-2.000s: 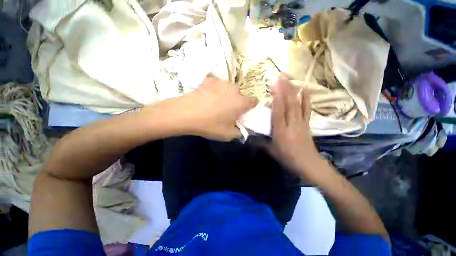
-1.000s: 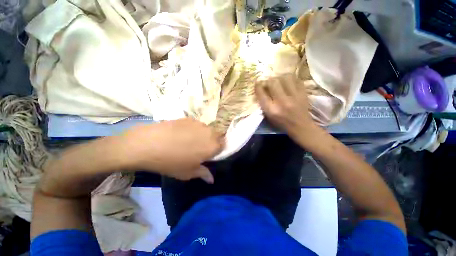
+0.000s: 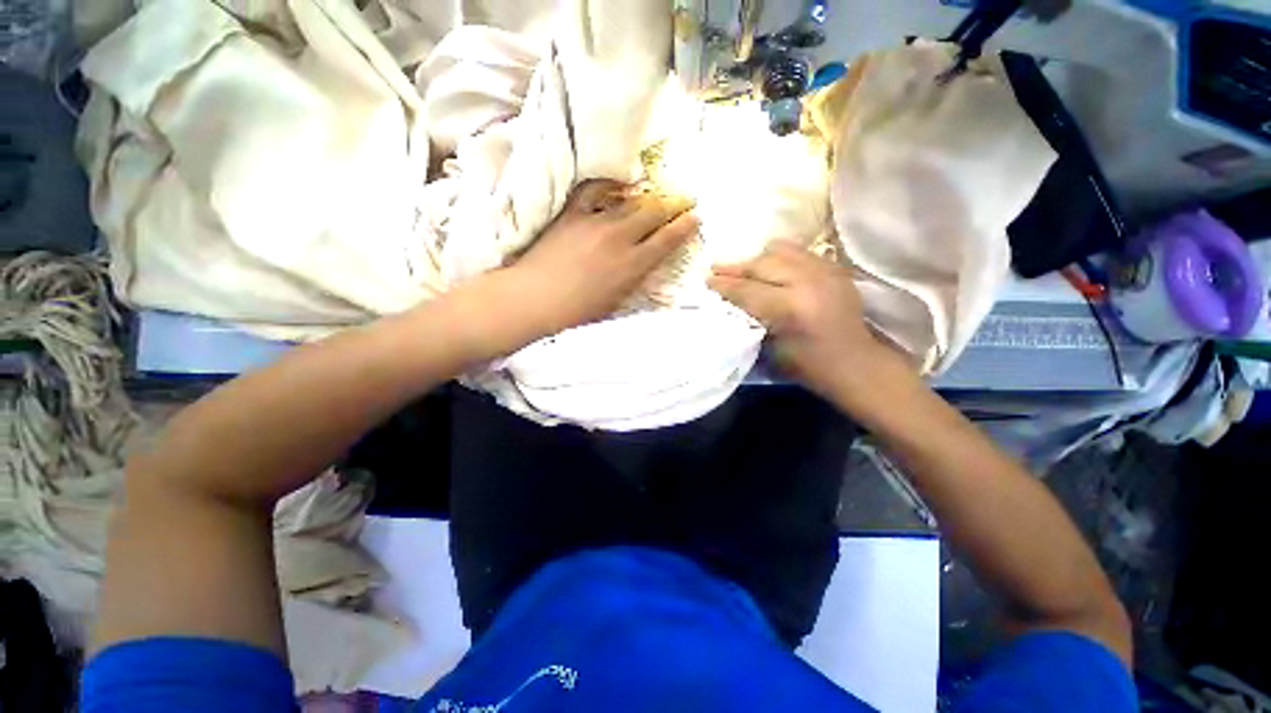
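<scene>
A large cream garment (image 3: 251,167) covers the left and middle of the table, with another part (image 3: 927,174) right of the needle area. Its gathered panel lies under bright lamp glare beside the needle area (image 3: 753,98). My left hand (image 3: 592,258) lies flat on the cloth left of the glare, fingers towards the needle. My right hand (image 3: 802,300) rests on the cloth's right side, fingers bent, thumb side towards the panel; whether it pinches cloth is unclear. A smooth fold (image 3: 634,369) hangs over the table's front edge between my hands.
A purple ring (image 3: 1206,275) on a white roll and a dark pouch (image 3: 1052,209) are at the right. A printed ruler (image 3: 1038,330) runs along the front edge. Cream cords (image 3: 49,362) hang at the far left. The white machine body (image 3: 1115,84) is upper right.
My left hand has moved up from the front edge onto the cloth near the needle. My right hand has shifted slightly right and down. The cloth fold at the front now spreads wider.
</scene>
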